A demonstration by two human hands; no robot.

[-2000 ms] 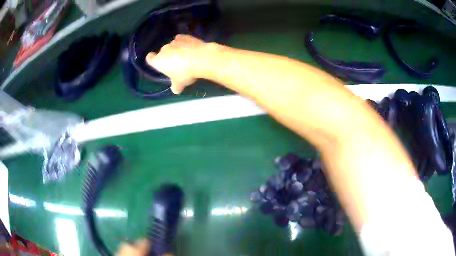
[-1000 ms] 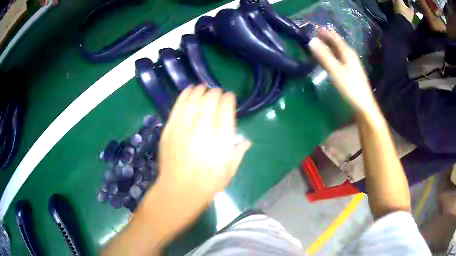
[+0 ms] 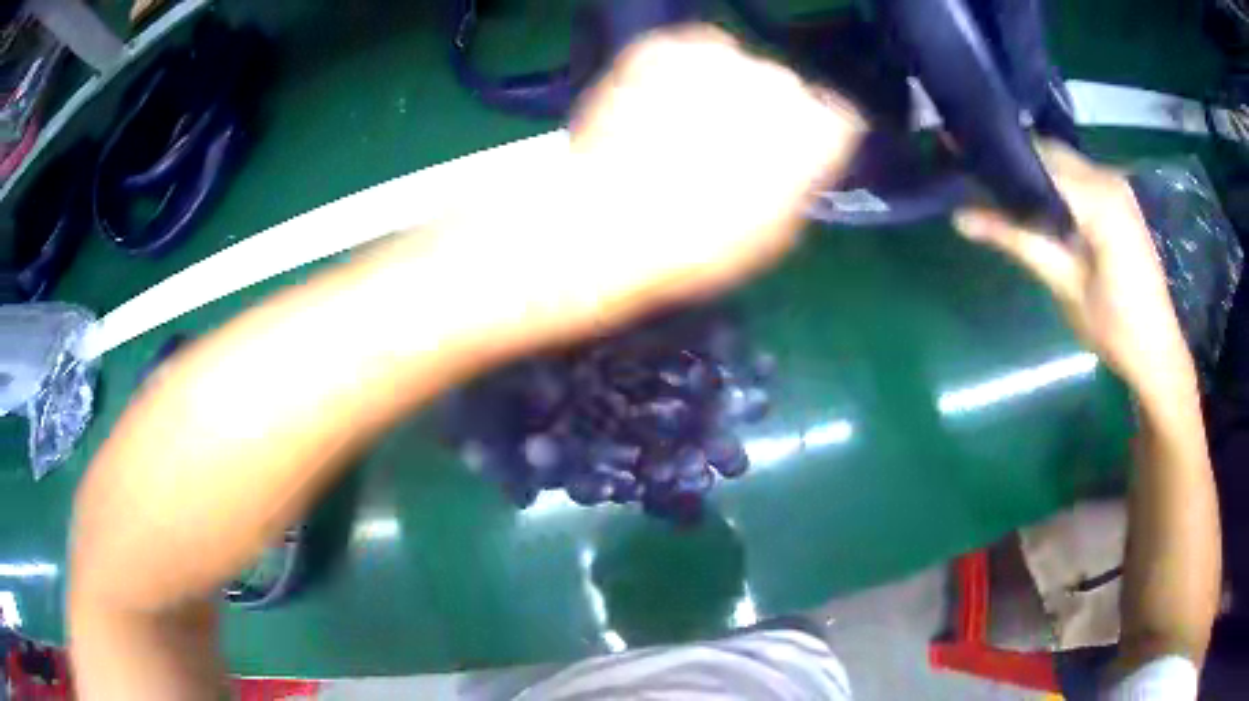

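Observation:
Several glossy navy neck fans [image 3: 959, 62] lie or are held bunched at the top right, blurred and cut by the picture's top edge. My right hand [image 3: 1082, 253] is closed around the lower end of a neck fan at the bunch's right side. My left hand [image 3: 712, 144] is at the left side of the bunch, blurred and overexposed; its fingers are curled, and what they touch is hidden. My left forearm crosses the view from the lower left. A loose pile of small navy round discs [image 3: 637, 425] lies on the green surface below my left hand.
More neck fans [image 3: 178, 164] lie beyond the white strip [image 3: 329, 219] at upper left. Crinkled clear plastic is at the left edge [image 3: 55, 397] and right edge [image 3: 1192, 247]. A dark curved piece partly shows under my left forearm. A red frame [image 3: 986, 637] stands at lower right.
The view has turned back left. My left hand has moved from beside the disc pile up to the bunched neck fans. My right hand is still at the bunch's right side, and the fans now stand more steeply.

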